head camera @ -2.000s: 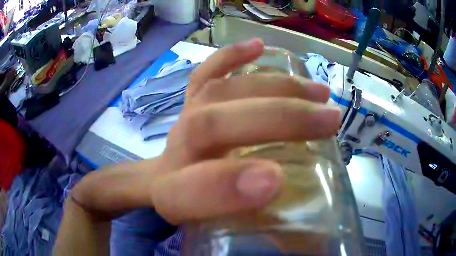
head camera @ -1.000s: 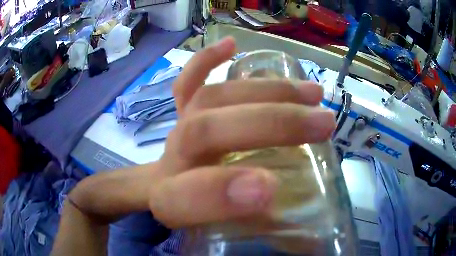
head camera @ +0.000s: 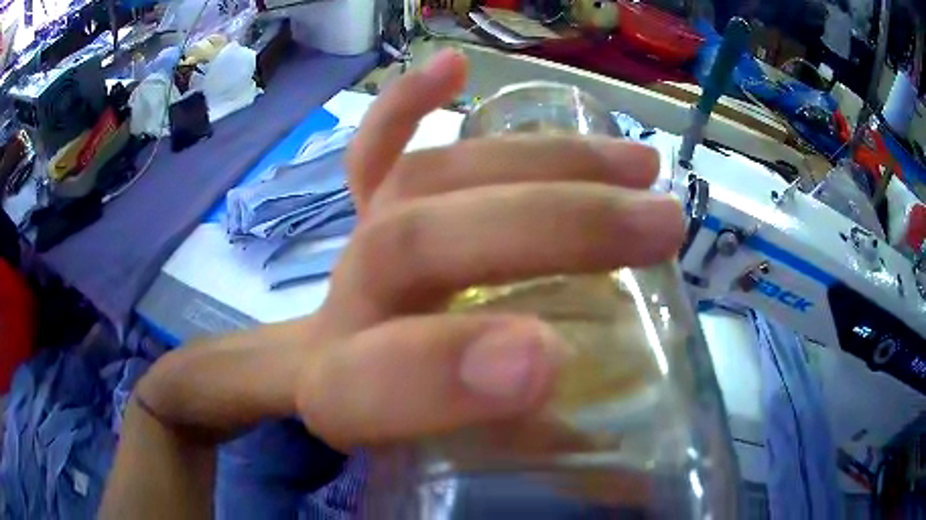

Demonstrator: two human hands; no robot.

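Note:
A clear rounded glass jar (head camera: 650, 376) is very close to the camera and fills the lower middle of the view, its lower part cut off by the bottom edge. Its narrower rounded end points away from me. A yellowish tint shows through the glass. My left hand (head camera: 487, 264) comes in from the lower left and is wrapped around the jar, with the thumb below and the fingers across it. One finger is raised off the glass. My right hand is not in view.
Folded light blue cuff bands (head camera: 294, 208) lie on the white table at left. The white Jack sewing machine (head camera: 812, 254) stands at right, with a blue fabric strip (head camera: 797, 406) hanging beside it. Blue fabric (head camera: 61, 427) is heaped at lower left. Clutter lies behind.
The raised finger has moved left and stands further off the glass. The background has shifted slightly left in the view. My left hand still holds the jar.

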